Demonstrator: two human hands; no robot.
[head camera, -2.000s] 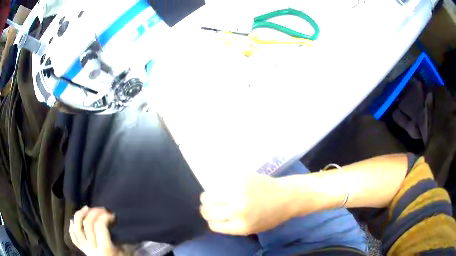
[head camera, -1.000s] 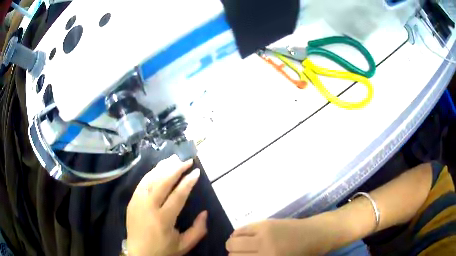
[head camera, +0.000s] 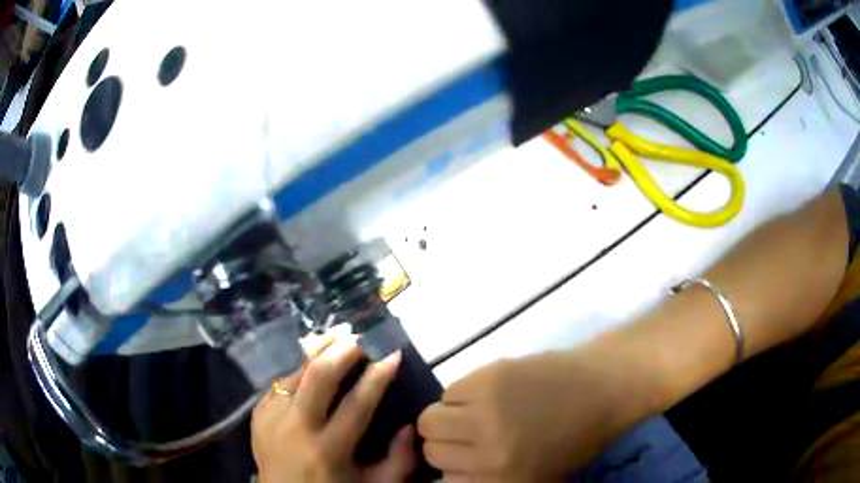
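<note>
Dark cloth (head camera: 405, 373) lies under the presser foot and needle area (head camera: 316, 307) of the white sewing machine (head camera: 311, 85). My left hand (head camera: 330, 410) lies on the cloth just in front of the foot, fingers a little spread, fingertips close to the metal parts. My right hand (head camera: 509, 415) is curled at the cloth's right edge, touching or nearly touching my left hand. Its fingertips are hidden, with the cloth edge at them. The needle itself cannot be made out.
Shears (head camera: 679, 193) with one green and one yellow handle lie on the white table (head camera: 528, 274). Orange and yellow snips (head camera: 589, 160) lie beside their blades. A black cloth band (head camera: 575, 57) hangs around the machine arm. A curved metal guard (head camera: 104, 439) stands at the head front.
The view has moved closer to the machine. My left hand, first at the cloth's lower left edge, has come up beside the foot. My right hand has stayed at the cloth's right edge, now near the left.
</note>
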